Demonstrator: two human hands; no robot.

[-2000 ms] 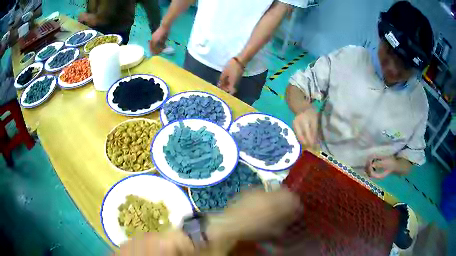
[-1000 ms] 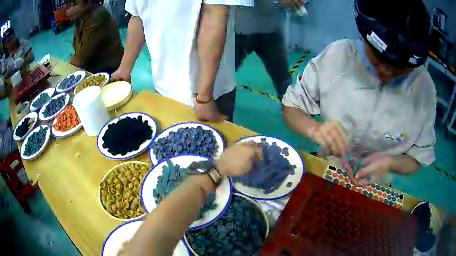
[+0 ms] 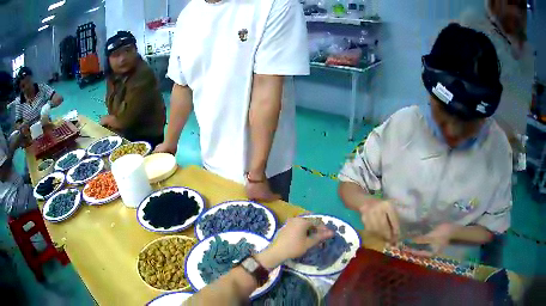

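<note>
My left hand, with a watch on its wrist, reaches in from the lower left over a white blue-rimmed plate. Its fingertips are among the grey-blue pieces on that plate. Whether it grips a piece is hard to tell. My forearm crosses a plate of teal pieces. Darker teal pieces lie in a bowl below, partly hidden. The dark-red tray is at the lower right, cut off by the picture's edge. My right hand is not in view.
Plates of grey-blue, black and orange-red pieces and a mustard bowl stand on the yellow table. A white tub stands behind. A person works across the tray at a dotted strip. Another person leans on the table.
My left hand has moved from near the red tray's left edge to the grey-blue plate. The view has tilted up, showing more of the room. The seated person's hands are lower, at the strip.
</note>
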